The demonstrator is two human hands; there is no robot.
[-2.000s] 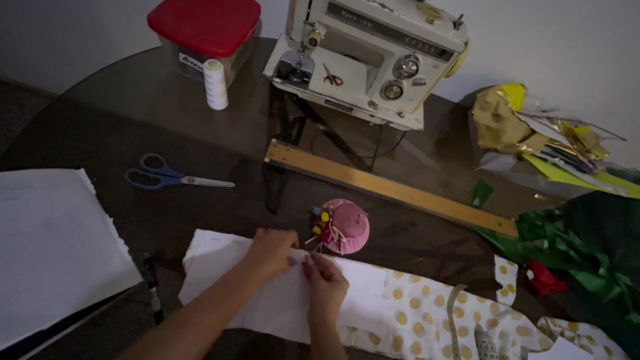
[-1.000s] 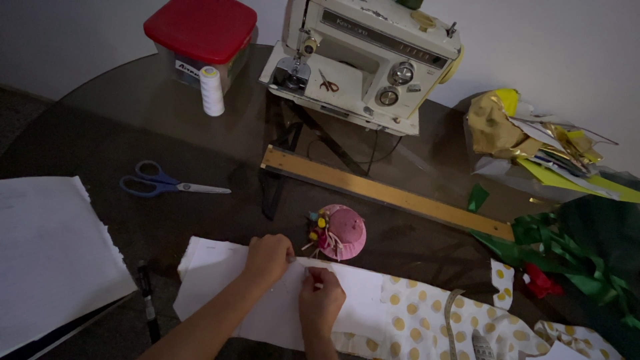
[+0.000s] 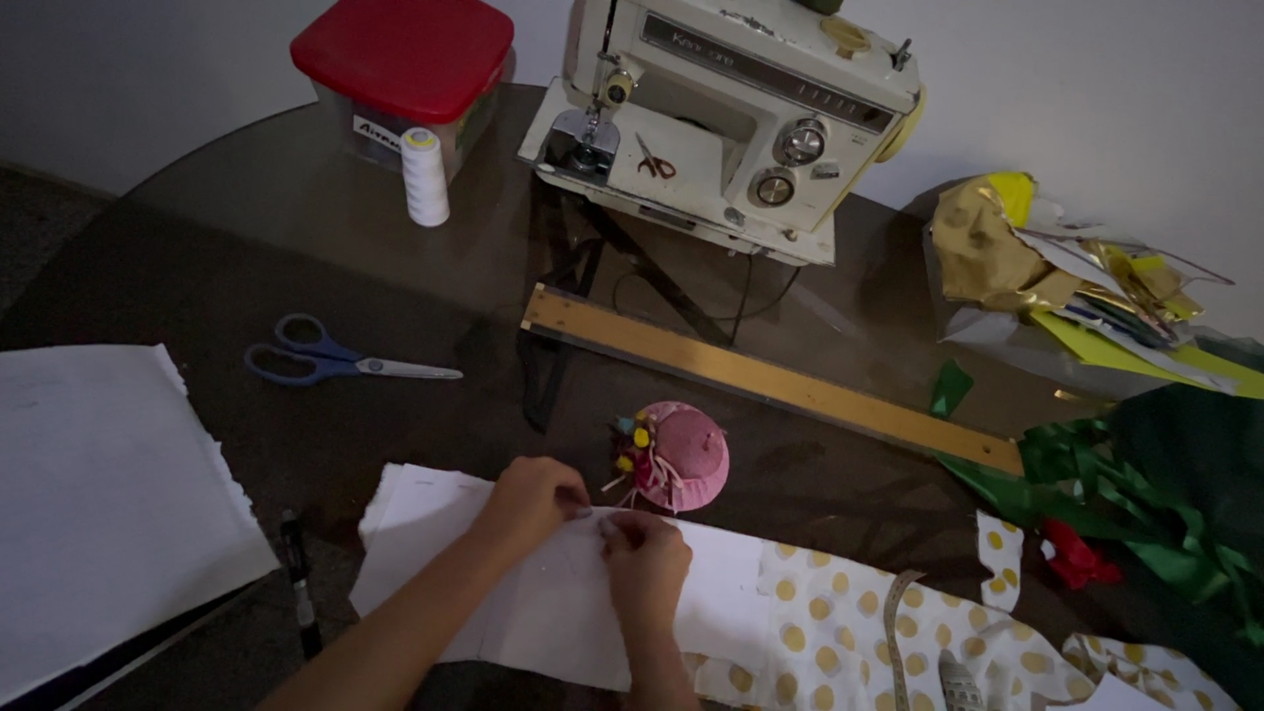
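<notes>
White paper pattern pieces (image 3: 553, 602) lie over white fabric with gold polka dots (image 3: 839, 622) near the front of the dark table. My left hand (image 3: 533, 499) rests at the paper's upper edge, its fingertips on it. Close beside it, my right hand (image 3: 647, 553) pinches at the same edge, thumb and forefinger together; whether a pin is between them is too small to tell. A pink hat-shaped pincushion (image 3: 691, 449) with small coloured decorations sits just above my right hand. Across the fabric runs a tape measure (image 3: 894, 632).
Blue-handled scissors (image 3: 321, 360), a pen (image 3: 298, 583) and a paper stack (image 3: 109, 523) lie left. A wooden ruler (image 3: 770, 375) crosses mid-table. Behind stand a sewing machine (image 3: 731, 118), a thread spool (image 3: 425, 178) and a red-lidded tub (image 3: 405, 59). Green ribbon (image 3: 1175, 533) and wrapping scraps (image 3: 997, 247) are right.
Both hands have stayed at the paper's upper edge, with small shifts of the fingers. The paper, fabric and pincushion lie as before.
</notes>
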